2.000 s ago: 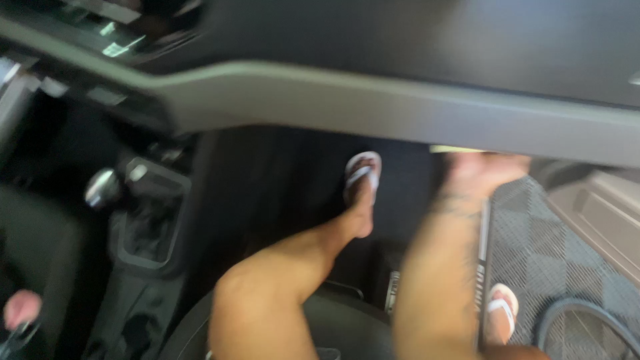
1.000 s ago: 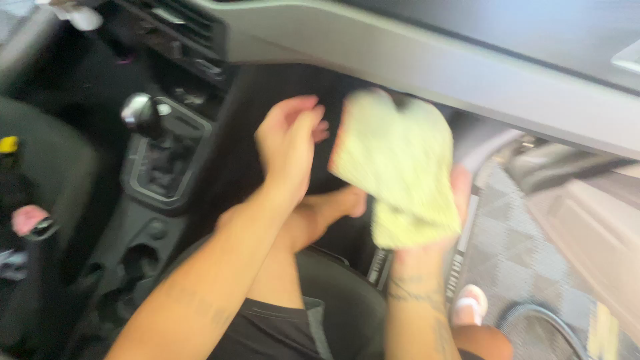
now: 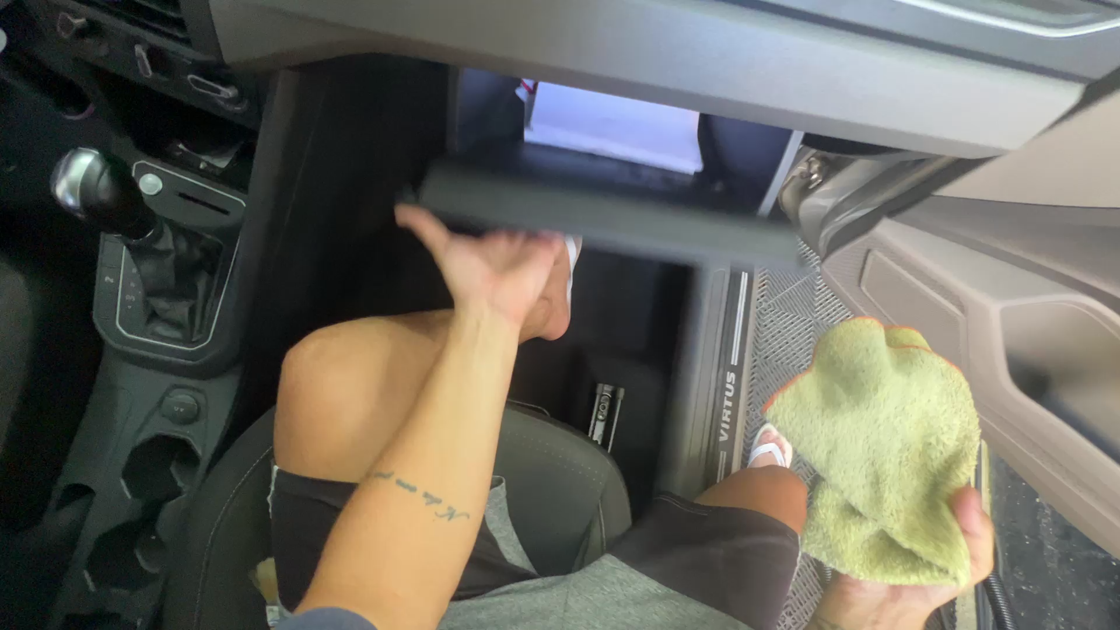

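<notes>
My left hand [image 3: 499, 267] is palm up under the front edge of the lowered glove compartment lid [image 3: 604, 214], fingers against or just below it; the fingertips are partly hidden. The lid is blurred. Inside the glove compartment lies a white booklet or stack of papers [image 3: 612, 127]. At the lower right, my right hand [image 3: 927, 560] holds a yellow-green microfiber cloth [image 3: 884, 446] with orange edging, away from the dashboard and beside the open door.
The dashboard [image 3: 612, 66] spans the top. A gear lever [image 3: 101, 192] and cup holders [image 3: 162, 464] are at left. The open door's panel [image 3: 927, 289] stands at right, beyond the door sill [image 3: 731, 376]. My knees flank the seat [image 3: 560, 464].
The glove compartment now stands open, its lid down, with my left hand moved up to it. My right hand has moved the cloth right, toward the door.
</notes>
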